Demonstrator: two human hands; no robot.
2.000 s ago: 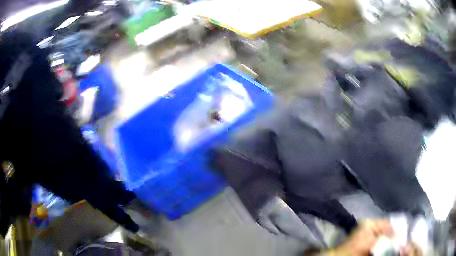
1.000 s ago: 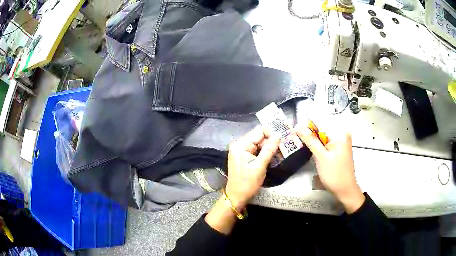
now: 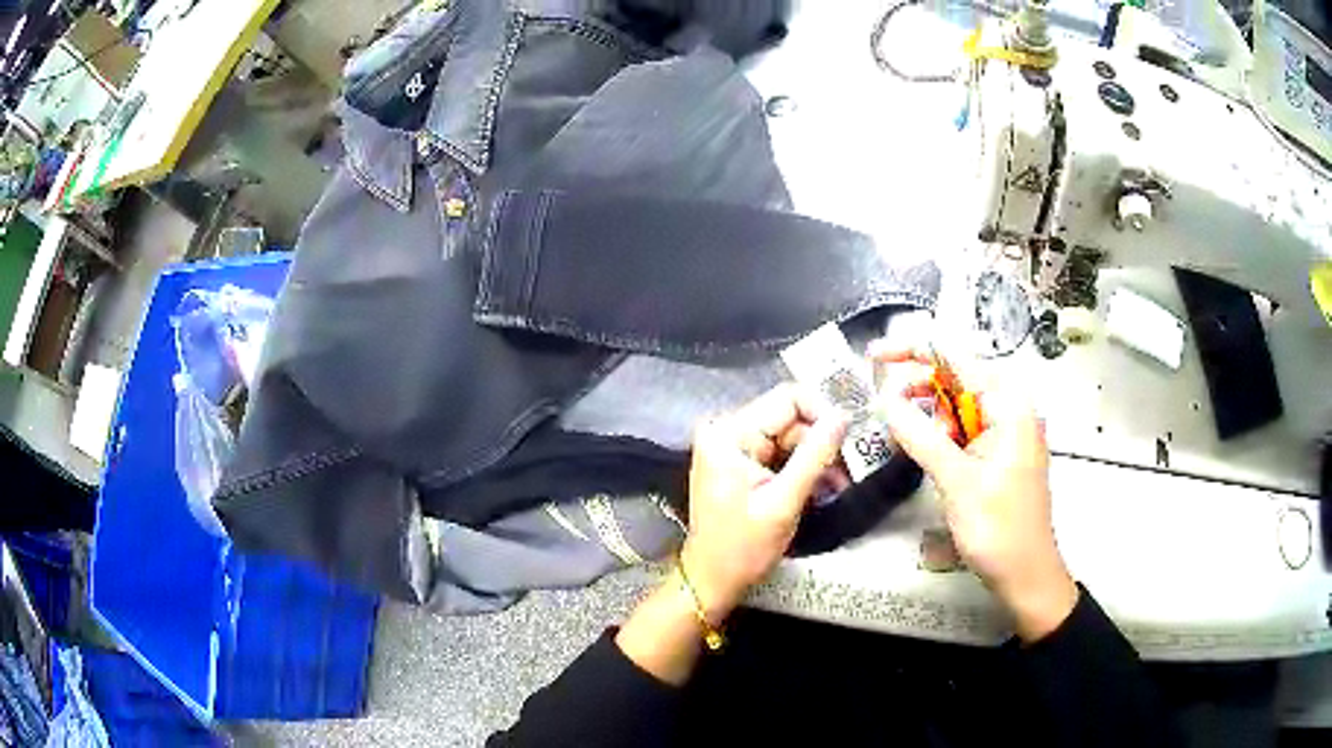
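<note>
A white printed care label (image 3: pixel 865 443) stands up at the inside edge of a dark grey denim garment (image 3: pixel 351 351), between my two hands. My left hand (image 3: pixel 752 490) pinches the label between thumb and fingers. My right hand (image 3: pixel 986 504) holds orange-handled thread snips (image 3: pixel 958 401), with its fingertips close to the label. The snips' blades are hidden by the fingers. The garment's sleeve (image 3: pixel 657 271) lies across it, and pale feathery embroidery (image 3: pixel 599 529) shows near the table's front edge.
The white sewing machine head (image 3: pixel 1139 161) is at the upper right. Below it lie a small white block (image 3: pixel 1145 326) and a dark flat rectangle (image 3: pixel 1227 351). A blue crate (image 3: pixel 161 439) holding a clear bag (image 3: pixel 205 387) stands on the floor at left. A yellow-edged table (image 3: pixel 183 88) is at the upper left.
Since one second ago, the view has shifted slightly, moving the garment and machine a little right and down in the picture. My hands remain at the label, my right fingertips close to it.
</note>
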